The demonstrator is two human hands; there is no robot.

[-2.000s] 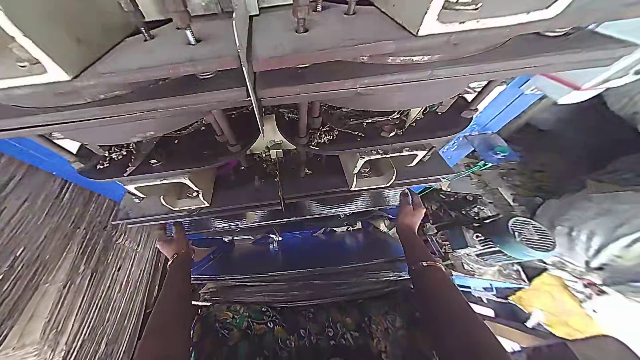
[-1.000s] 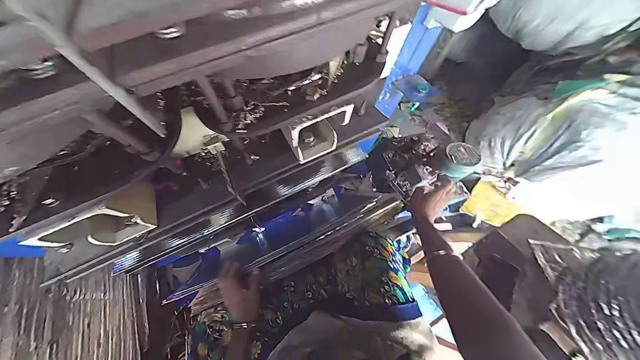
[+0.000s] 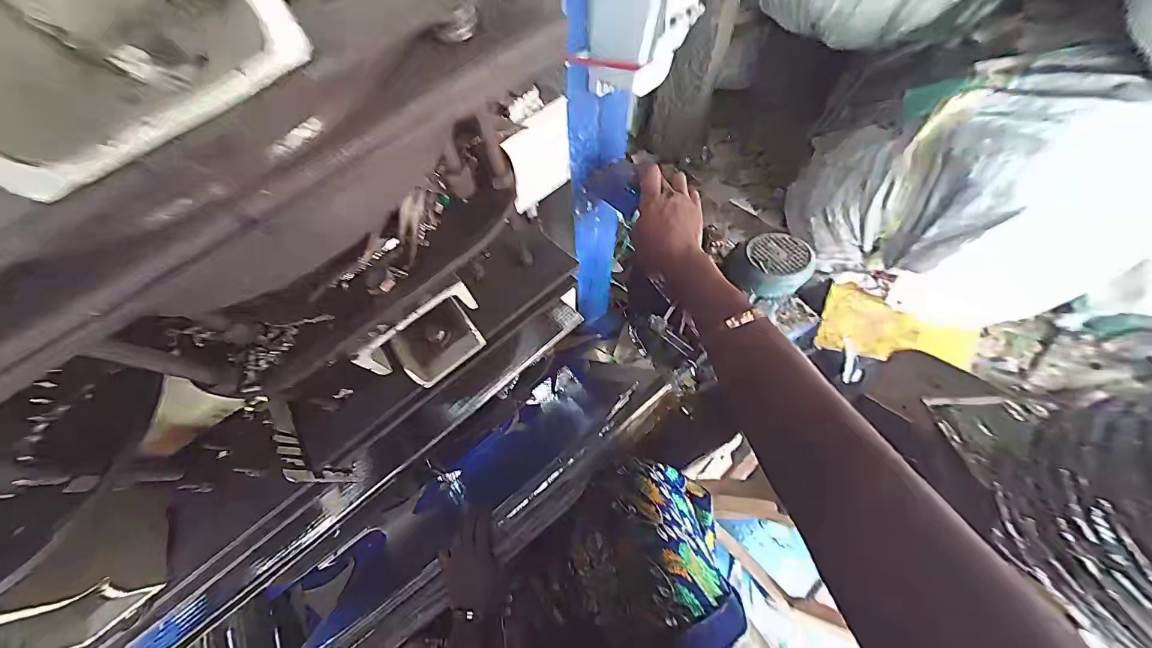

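My right hand [image 3: 668, 216] reaches out to a dark blue piece [image 3: 614, 187] in front of the blue metal post [image 3: 594, 261]; its fingers touch or grip that piece, which cannot be told apart clearly. In shadow, my left hand [image 3: 472, 558] lies low on the edge of a dark stack of thin sheets [image 3: 540, 504]. Beside it runs the shiny metal edge of the machine [image 3: 360, 504], with blue metal beneath. A welded bracket [image 3: 439, 337] sits on the machine's dark plate.
Right of my forearm are a round green part with a grille, likely a motor [image 3: 779, 256], a yellow sheet [image 3: 886, 319] and large pale sacks [image 3: 990, 198]. More stacked sheets [image 3: 1071, 486] lie at the lower right. The machine's heavy beam [image 3: 270, 171] fills the upper left.
My right hand has left the machine's front edge and reached up to the blue post. My left hand has left the edge and rests by the sheets. The view has swung right.
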